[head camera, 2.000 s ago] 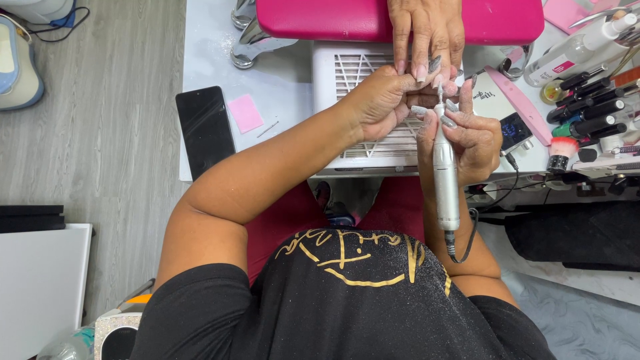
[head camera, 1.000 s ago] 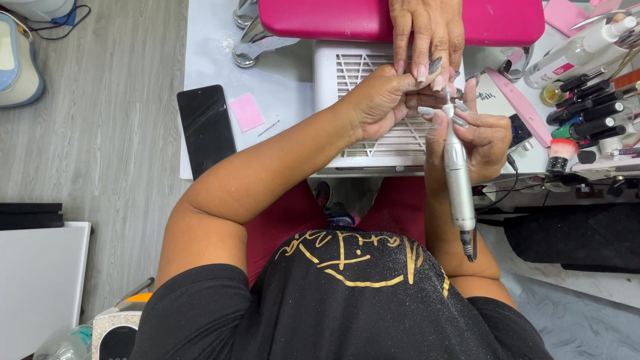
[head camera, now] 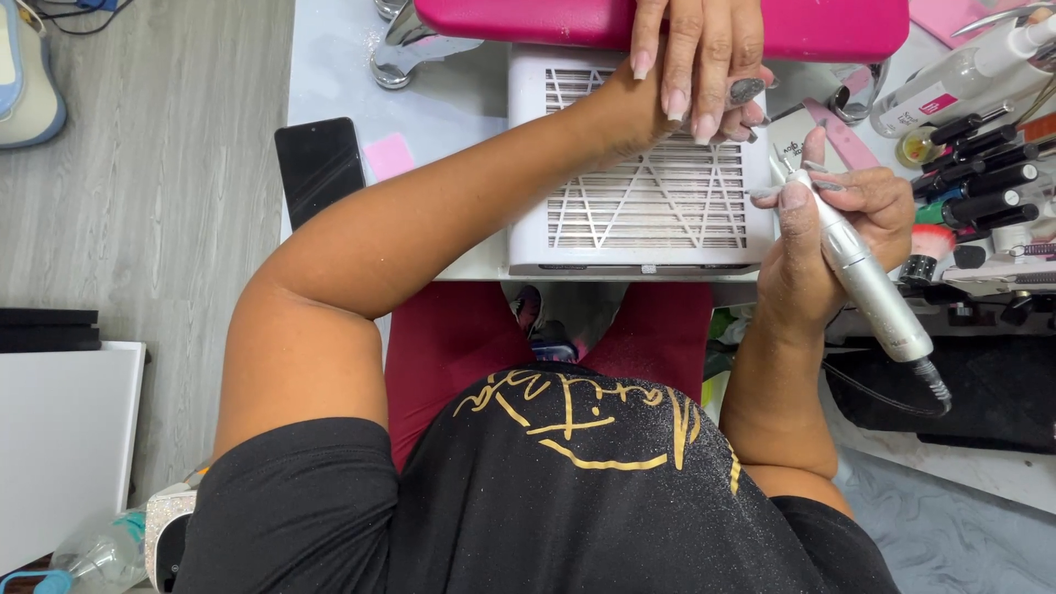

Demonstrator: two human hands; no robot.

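My right hand [head camera: 833, 223] holds a silver electric nail drill [head camera: 874, 280] upright at a tilt, its bit pointing up and away from the other person's fingers. My left hand [head camera: 652, 107] lies beneath the other person's hand [head camera: 709, 58], with its fingertips showing past that hand's right side; part of my palm is hidden. The other person's fingers point toward me, and their nails are long and pale. Below both hands sits a white nail dust collector [head camera: 643, 206] with a slatted grille. Pale dust lies on my right fingers and on the black shirt.
A pink padded armrest [head camera: 544, 21] on chrome legs spans the far side. A black phone [head camera: 320, 169] and a pink square [head camera: 388, 157] lie left of the collector. Nail polish bottles [head camera: 982, 206], a powder brush [head camera: 928, 252], a clear pump bottle [head camera: 949, 91] and a pink nail file [head camera: 841, 136] stand or lie right.
My right hand has moved right and down with the drill, away from the other person's fingers. My left hand has shifted from beside their fingertips to under their hand.
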